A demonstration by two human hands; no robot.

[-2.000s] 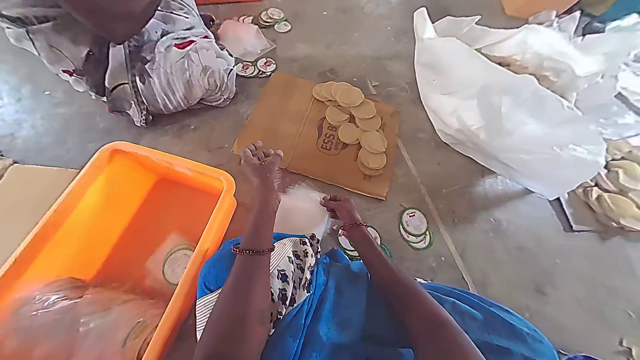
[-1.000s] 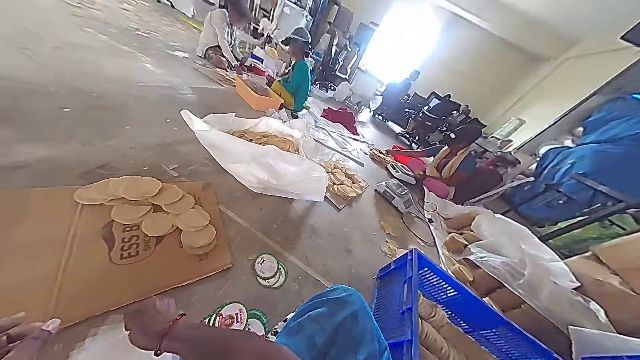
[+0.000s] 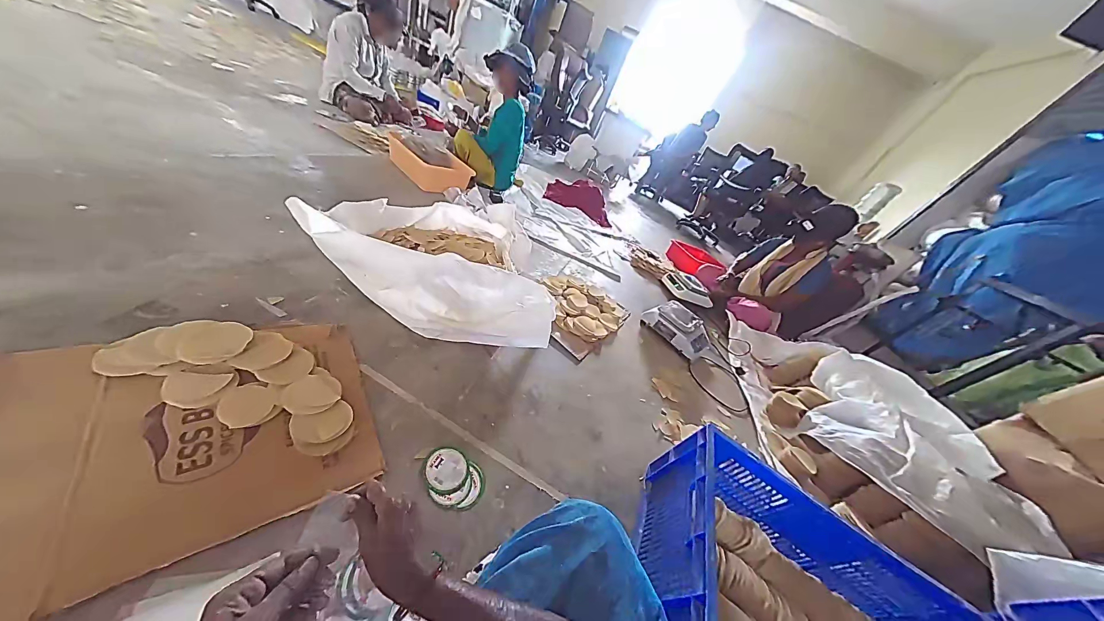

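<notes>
At the bottom, my left hand (image 3: 269,588) has its thumb and fingers together at a thin clear plastic bag (image 3: 321,528). Just right of it, my right hand (image 3: 390,545) pinches the bag's upper part between thumb and fingers. Beyond my hands, a brown cardboard sheet (image 3: 103,483) lies on the floor, bearing overlapping thin round tan discs (image 3: 246,404). Several round green-edged labels (image 3: 448,473) lie on the floor right of the cardboard. White plastic (image 3: 198,595) shows beside my left hand. The bottom edge of the view cuts off part of both hands.
A blue plastic crate (image 3: 681,517) with tan packs stands at my right. Ahead are a white sack (image 3: 431,302) of discs, a disc pile (image 3: 586,310) and a weighing scale (image 3: 681,328). Several people sit farther off, one (image 3: 502,129) beside an orange tub (image 3: 429,164).
The view has swung far to the right since the oldest frame, bringing in the blue crate and seated people. Over the last second, both my hands have moved right along the cardboard's near side.
</notes>
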